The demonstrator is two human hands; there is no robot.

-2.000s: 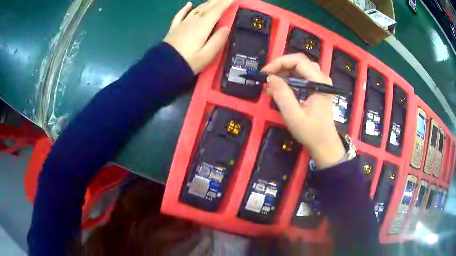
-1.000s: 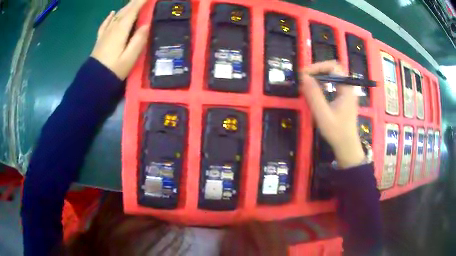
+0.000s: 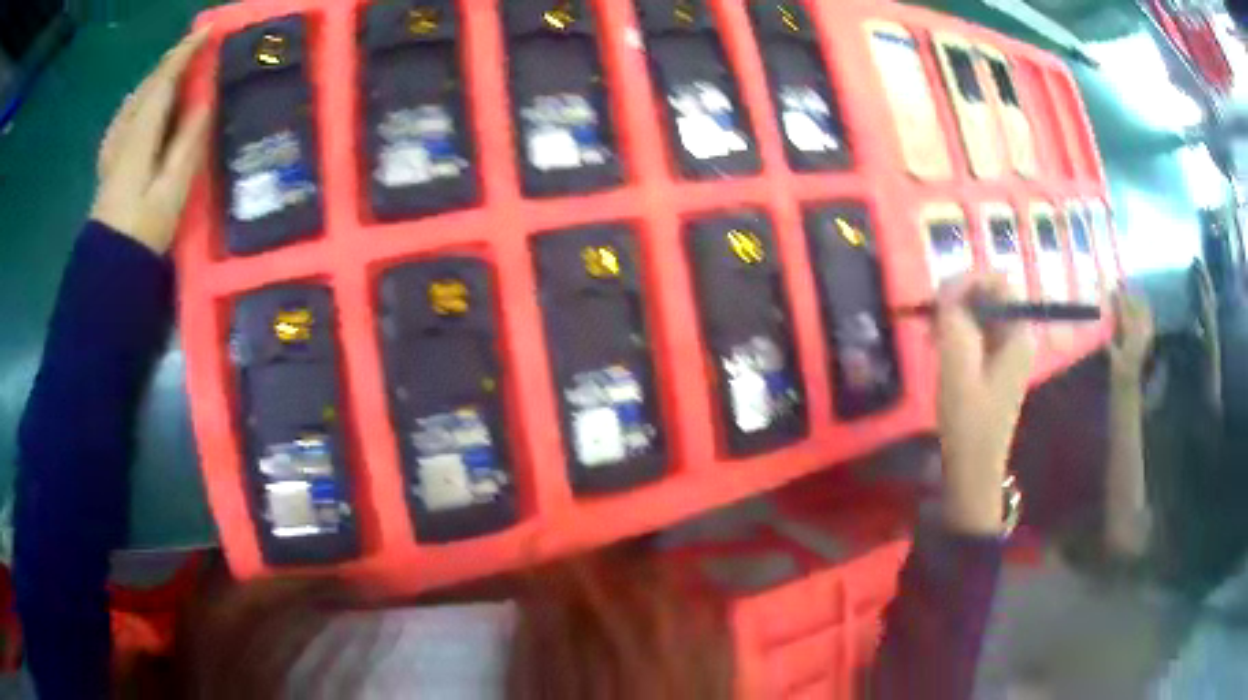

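Note:
The red phone tray (image 3: 359, 242) lies across the bench with two rows of phones face down, their open black backs (image 3: 438, 328) up, each with a gold round spot and silver and blue-white patches. My left hand (image 3: 153, 137) rests on the tray's left edge and holds no phone. My right hand (image 3: 983, 383), somewhat blurred, holds a thin black marker pen (image 3: 1033, 312) level, its tip pointing left beside the rightmost black back of the near row (image 3: 851, 308).
Further right a red tray section holds gold phones (image 3: 907, 103) face up, with some unfilled pockets. Another person's hand (image 3: 1129, 342) is at its far right end. A red slab (image 3: 821, 622) shows below the bench edge. Green bench top (image 3: 82, 110) lies at left.
My right hand with the pen has moved right along the phones, now at the near row's right end. The view has turned right, so the tray appears further left. My left hand stays at the tray edge.

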